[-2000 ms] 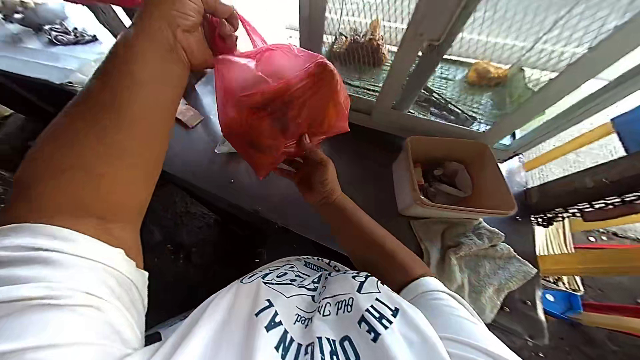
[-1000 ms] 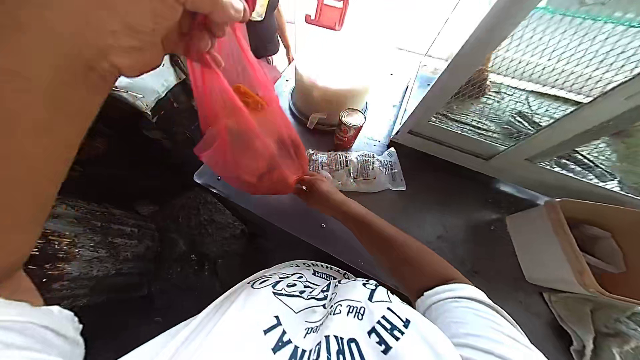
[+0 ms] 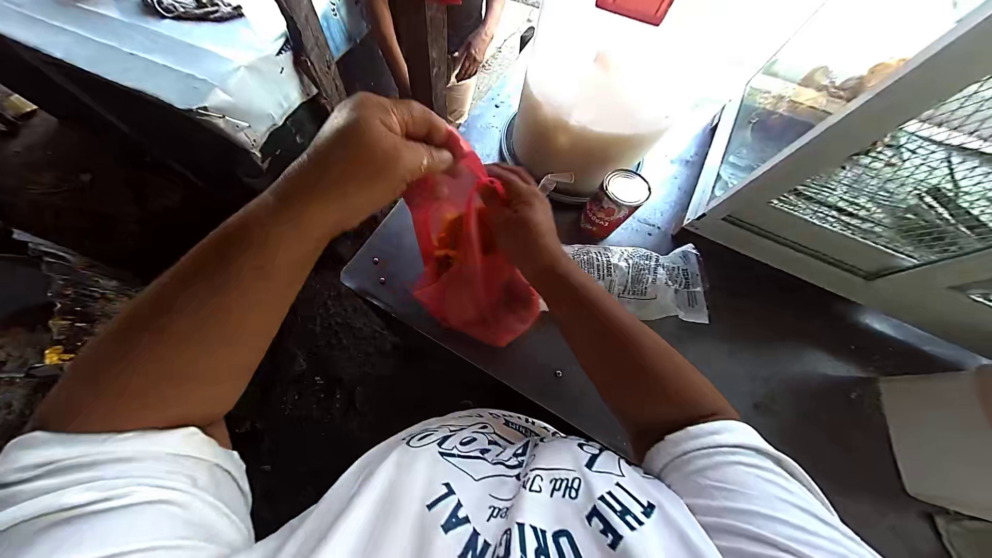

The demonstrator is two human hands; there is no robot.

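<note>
A translucent red plastic bag (image 3: pixel 480 287) with orange-brown contents hangs from both hands over the edge of a dark metal counter. My left hand (image 3: pixel 387 151) pinches the bag's top at its upper left. Close beside it, my right hand (image 3: pixel 521 213) grips the other side of the bag near its opening, fingers partly hidden by the plastic. Right of the bag, a clear plastic sleeve with printed packs (image 3: pixel 635 279) lies on the counter, partly behind my right forearm. Behind it stands a red printed can (image 3: pixel 614 205) with a silver lid.
A large translucent container (image 3: pixel 585 132) of pale liquid stands behind the hands. White-framed mesh panels (image 3: pixel 868 225) border the counter at right, with a box-like tub (image 3: pixel 942 442) near its right edge. Another person's hand (image 3: pixel 470 54) shows beyond a wooden post (image 3: pixel 428 54).
My right hand has moved from the lower part of the bag up to its opening, close to my left hand. The view has swung left, showing the container and the can.
</note>
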